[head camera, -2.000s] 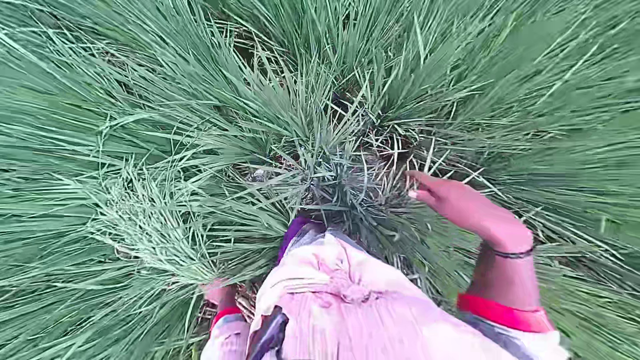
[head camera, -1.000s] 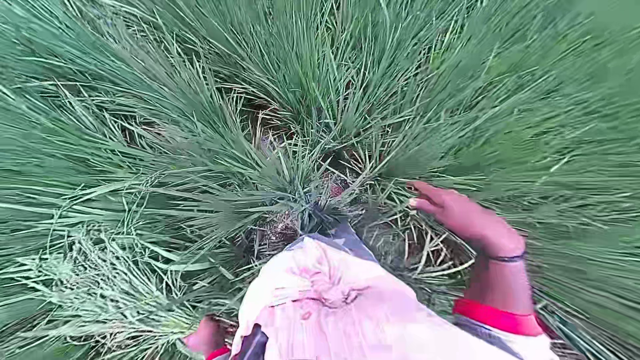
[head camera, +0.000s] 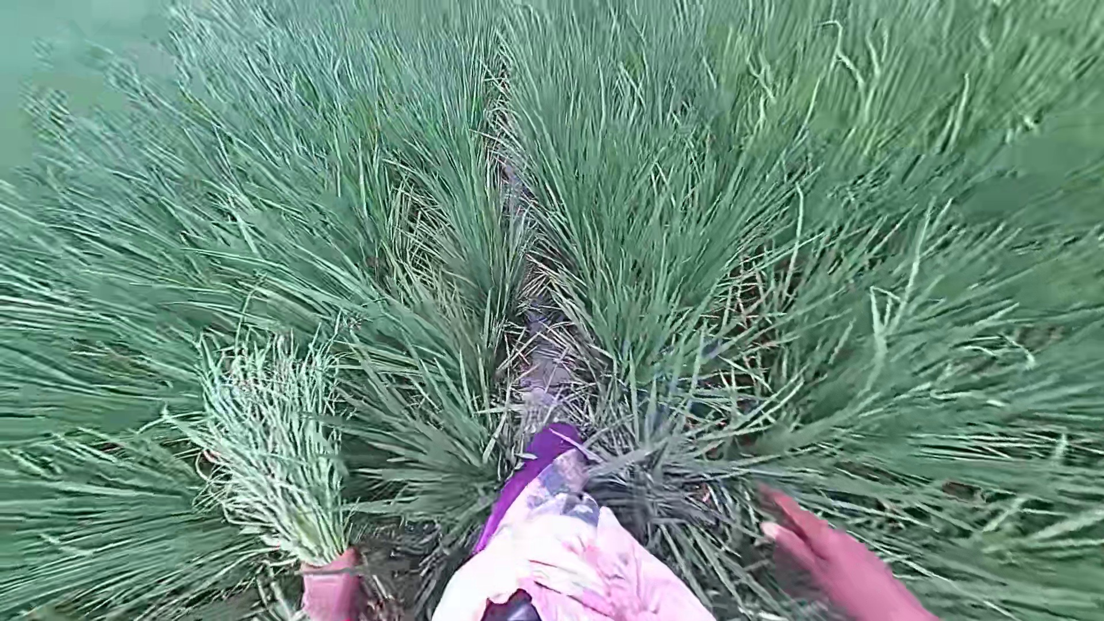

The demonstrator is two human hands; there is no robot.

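Observation:
At the lower left, my left hand [head camera: 332, 586] is closed round the base of a bundle of cut grass-like stalks [head camera: 276, 448], whose pale green tips fan upward. My right hand [head camera: 819, 548], at the lower right, holds nothing that shows; its fingers point up and left, thumb apart, just over long green leaves [head camera: 690, 535]. Between the hands are my pale pink cloth garment [head camera: 569, 561] and a purple hem [head camera: 530, 470].
Dense, tall green grass-like plants [head camera: 647, 216] stand on both sides and ahead. A narrow strip of bare soil [head camera: 543, 362] runs away between two rows. Dry stalks [head camera: 750, 293] show among the leaves at the right.
The view has tilted up to show more of the rows ahead. The bundle at my left hand, spread out flat before, now stands more upright.

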